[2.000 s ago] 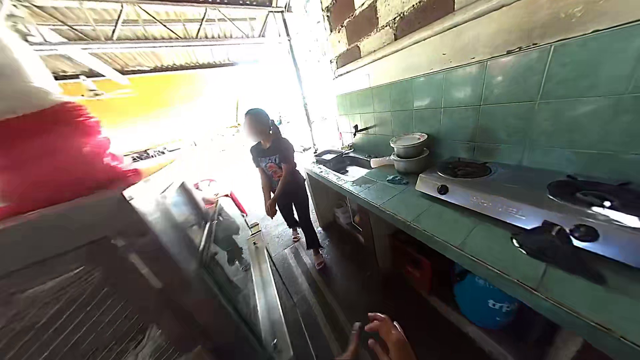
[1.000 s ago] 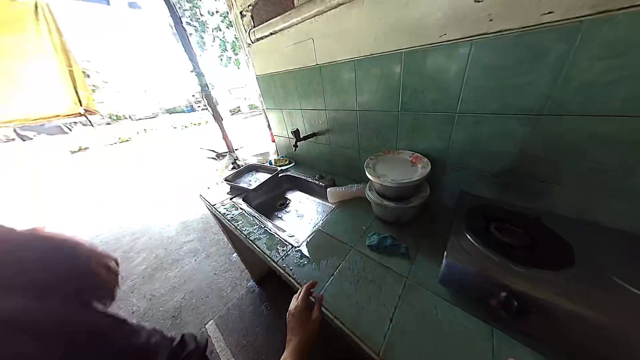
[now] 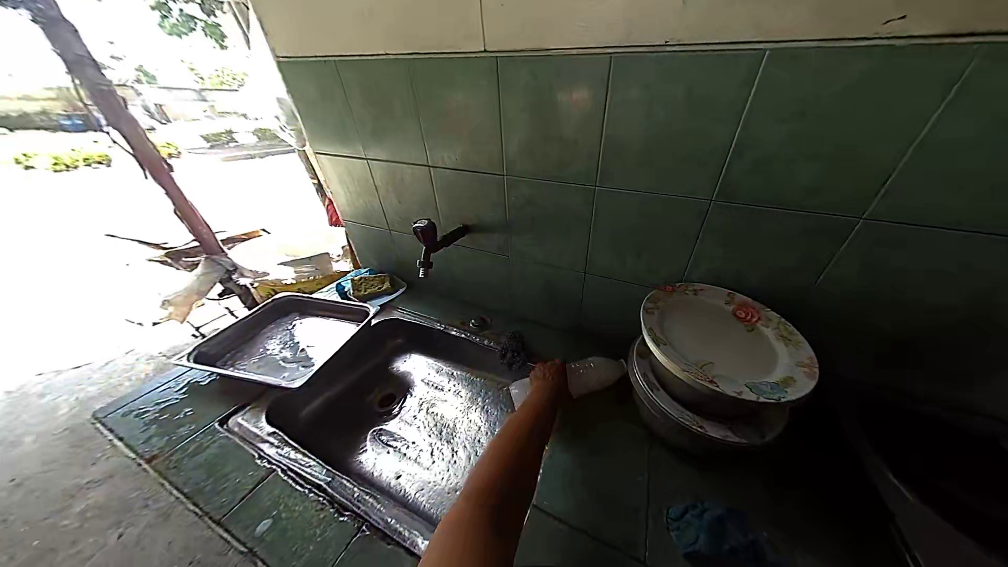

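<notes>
My left hand [image 3: 549, 379] is closed around a white plastic bottle [image 3: 596, 376], which lies on its side between the sink and the stacked dishes. Its forearm crosses the right part of the stainless steel sink [image 3: 449, 409]. A dark scrubber [image 3: 513, 350] sits just beyond the fingers, by the sink's back corner. My right hand is out of view. Wet metal shows inside the basin, and a shallow metal tray [image 3: 276, 340] rests at its left. Above the back rim, a tap [image 3: 426, 244] sticks out from the wall.
A floral plate [image 3: 720, 339] tops a stack with a lidded metal pot [image 3: 669, 417] to the right. A blue cloth [image 3: 713, 535] lies on the green tiled counter [image 3: 594, 488]. A sponge [image 3: 370, 287] sits behind the tray, near a leaning post [image 3: 150, 157].
The view has swung to the sink and come closer. My left hand, open over the counter's front edge a second ago, is now on the bottle. The other person is out of view.
</notes>
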